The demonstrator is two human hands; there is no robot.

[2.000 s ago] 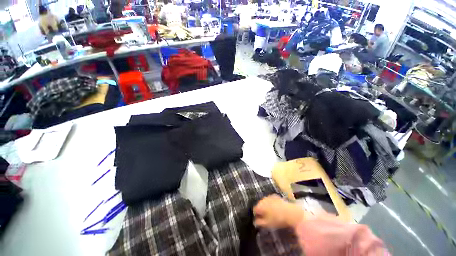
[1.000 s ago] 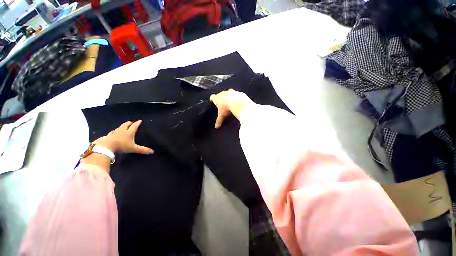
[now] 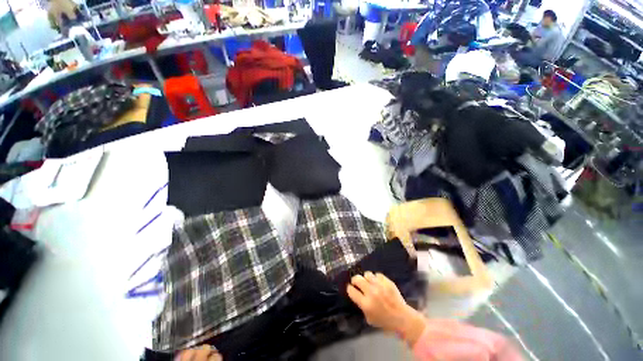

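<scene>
Plaid garment panels lie on the white table in front of me. Black garment panels cover their far end. More black fabric lies across the near end of the plaid. My right hand is on this near black fabric, fingers bent over its edge; it seems to grip it. My left hand is cut off by the bottom edge, with only some fingers showing at the fabric's near left corner. Whether it grips is hidden.
A tan card template lies to the right, beside a mixed garment pile. Blue sticks or marks are left of the plaid. White paper is at far left. Red stools stand beyond the table. A person is at back right.
The near black fabric now lies across the plaid's near end, and more plaid shows. Both hands have moved from the far black panels to the near edge. The view has shifted back up.
</scene>
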